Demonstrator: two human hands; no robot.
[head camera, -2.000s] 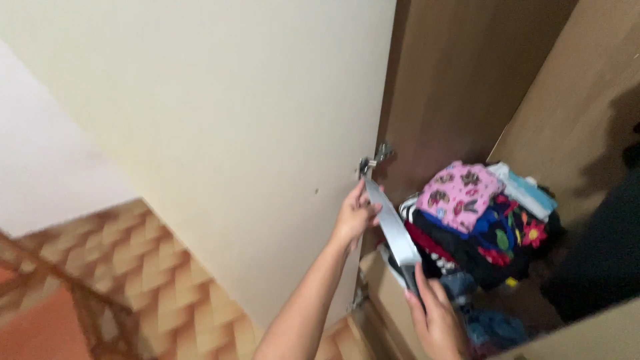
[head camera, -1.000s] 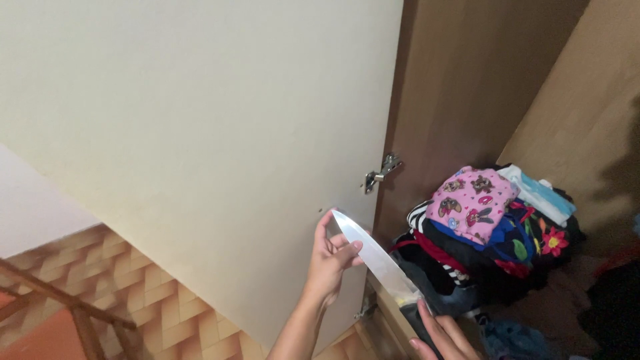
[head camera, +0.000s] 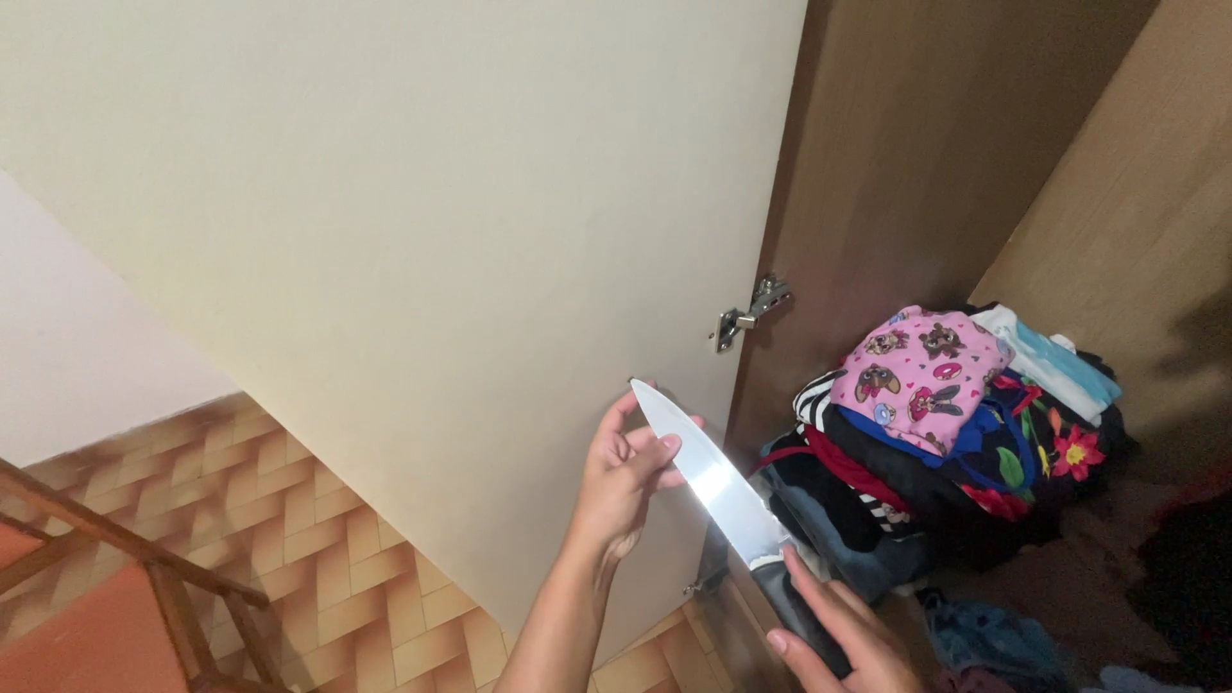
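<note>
A kitchen knife (head camera: 717, 486) with a broad shiny blade and black handle slants between my hands, its tip up and to the left. My right hand (head camera: 847, 630) holds the handle. With thumb and fingers, my left hand (head camera: 626, 472) grips the blade close to the tip. Behind the tip is the pale inner face of a cabinet door (head camera: 481, 241), with a small dark spot right by the tip. A metal hinge (head camera: 751, 313) joins the door to the brown cabinet side, above and to the right of the tip.
Folded clothes (head camera: 924, 385) lie piled inside the cabinet at the right, with more clothing (head camera: 991, 635) below. A lower hinge (head camera: 707, 573) sits behind the knife. A wooden chair with an orange seat (head camera: 96, 626) stands on the patterned tile floor (head camera: 337, 549) at lower left.
The knife tip and my left hand have moved down and left, from beside the upper hinge to the small spot on the door. Both hands keep hold of the knife.
</note>
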